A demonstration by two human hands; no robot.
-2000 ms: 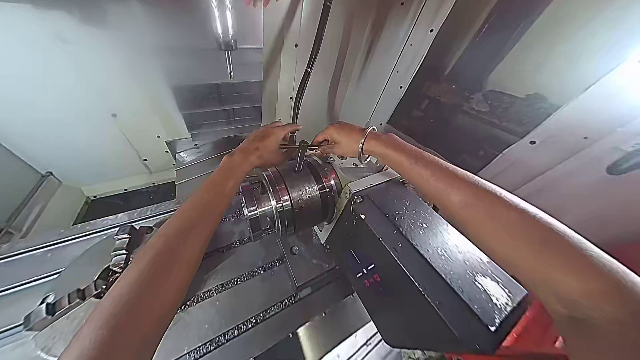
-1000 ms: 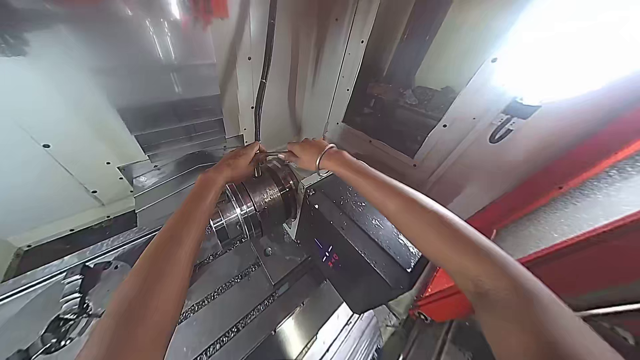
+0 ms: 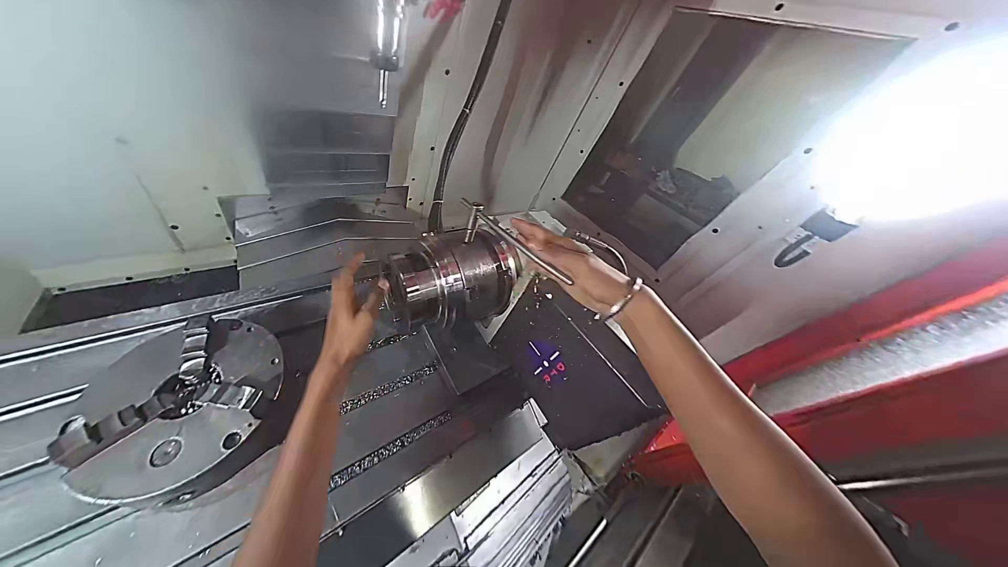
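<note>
A T-handle chuck key (image 3: 526,250) stands in the top of a metal chuck (image 3: 482,272) on a dark rotary unit (image 3: 583,354). My right hand (image 3: 571,264), wearing a bracelet, lies flat with fingers extended against the key's crossbar, not wrapped round it. My left hand (image 3: 352,311) is at the left end of the chuck, near a shiny ringed metal workpiece (image 3: 413,290), with its fingers apart. Whether its fingertips touch the workpiece is unclear.
A three-jaw chuck (image 3: 142,465) lies flat on the slotted machine table (image 3: 394,441) at the left. A spindle tool (image 3: 383,79) hangs above. A black cable (image 3: 465,110) runs down the back wall. Metal chips fill the table slots.
My left hand has left the chuck key and moved left and down to the workpiece end. My right hand has opened from the key's bar and lies flat against it.
</note>
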